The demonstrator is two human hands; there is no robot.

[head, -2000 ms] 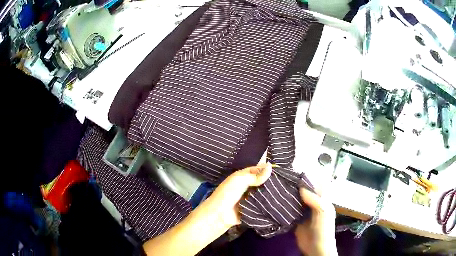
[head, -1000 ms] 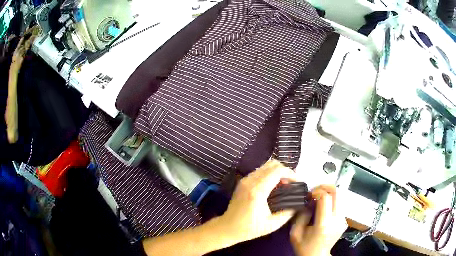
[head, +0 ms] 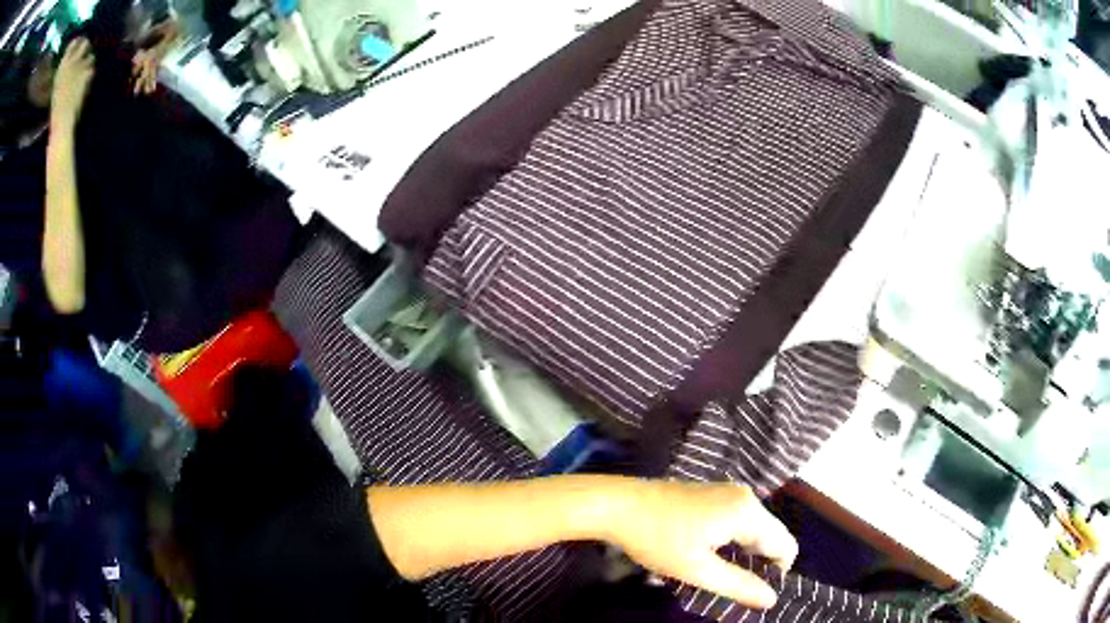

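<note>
A striped maroon-brown garment (head: pixel 657 219) lies flat on the white table, with plain dark panel (head: pixel 469 164) showing along both sides. A striped sleeve-like part (head: pixel 809 408) lies loosely at the table's front edge. My left hand (head: pixel 700 535) is low in the middle, over striped cloth, with thumb and fingers slightly apart. Striped cloth (head: pixel 840 599) shows between and beyond its fingers; whether they grip it is unclear. My right hand is not in view.
The overlock machine (head: pixel 943 262) stands right, blurred, with a grey recess (head: pixel 962 469) and orange-yellow tools (head: pixel 1074 532) near the edge. A grey box (head: pixel 396 319) is left of the garment. Another person's arm (head: pixel 63 183) is far left. A neighbouring machine (head: pixel 329 43) is behind.
The view has shifted, so the table appears further right. The bunched striped piece between both hands is no longer held there. My right hand has left the picture; the sleeve-like part is spread out.
</note>
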